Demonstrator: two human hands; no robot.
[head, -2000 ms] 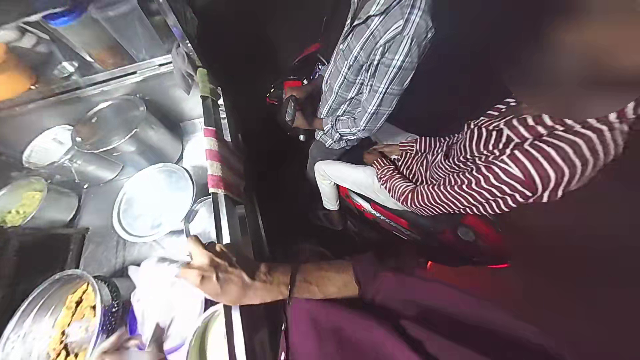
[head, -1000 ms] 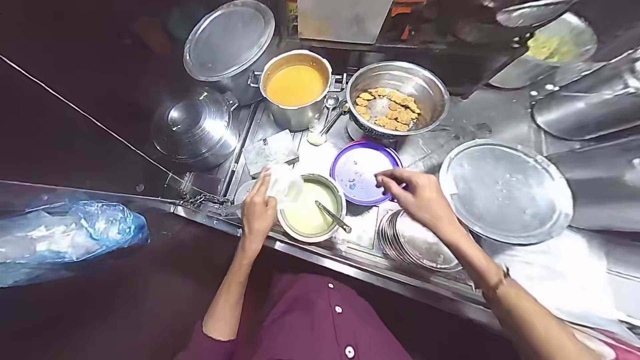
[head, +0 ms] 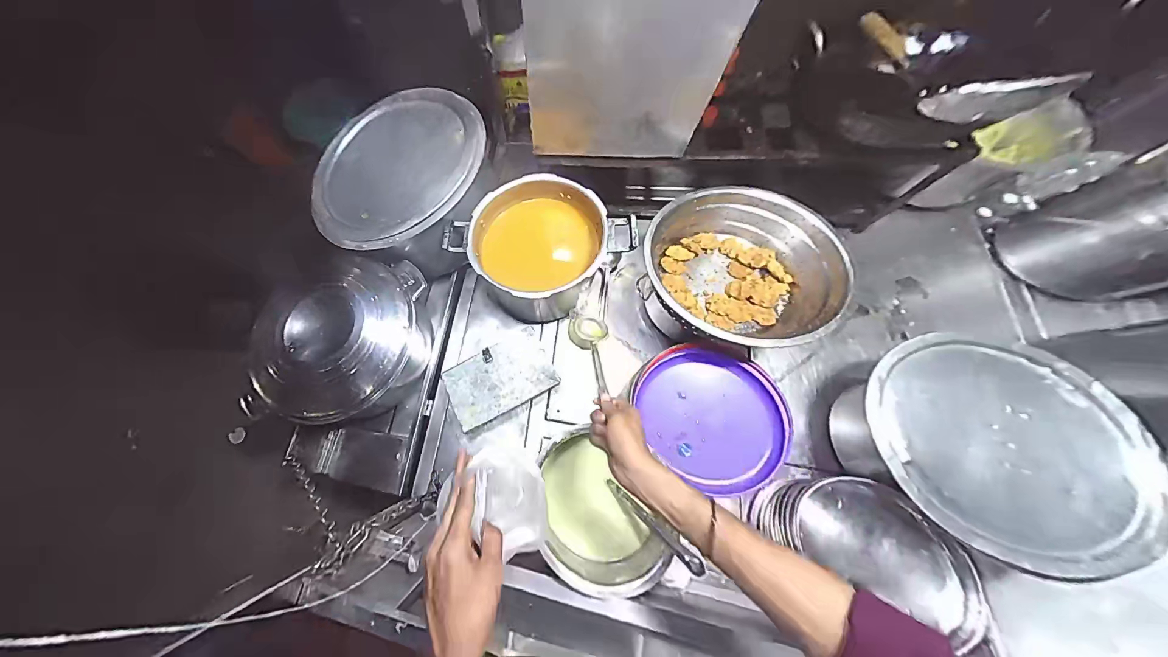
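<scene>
My right hand (head: 620, 433) grips the handle of a metal ladle (head: 591, 331), whose bowl lies below a pot of orange liquid (head: 538, 245). My left hand (head: 465, 557) touches a clear plastic bag (head: 511, 497), fingers extended; how firmly it holds the bag is unclear. Between the hands stands a pot of pale green liquid (head: 593, 511) with a second ladle (head: 662, 529) leaning in it. A purple lid or tray (head: 712, 420) lies right of my right hand. Behind it, a steel bowl (head: 817, 274) holds several fried pieces (head: 753, 292).
A lidded steel pot (head: 328, 338) and a tall pot with a flat lid (head: 401, 169) stand at left. Stacked steel plates (head: 876, 538) and a large round lid (head: 1013, 447) are at right. A metal box lid (head: 500, 383) lies centrally; a chain (head: 342, 547) hangs at the front-left edge.
The view has swung from the street side to the counter. Since one second ago, my right hand has moved from above the purple lid to the ladle and taken hold of it.
</scene>
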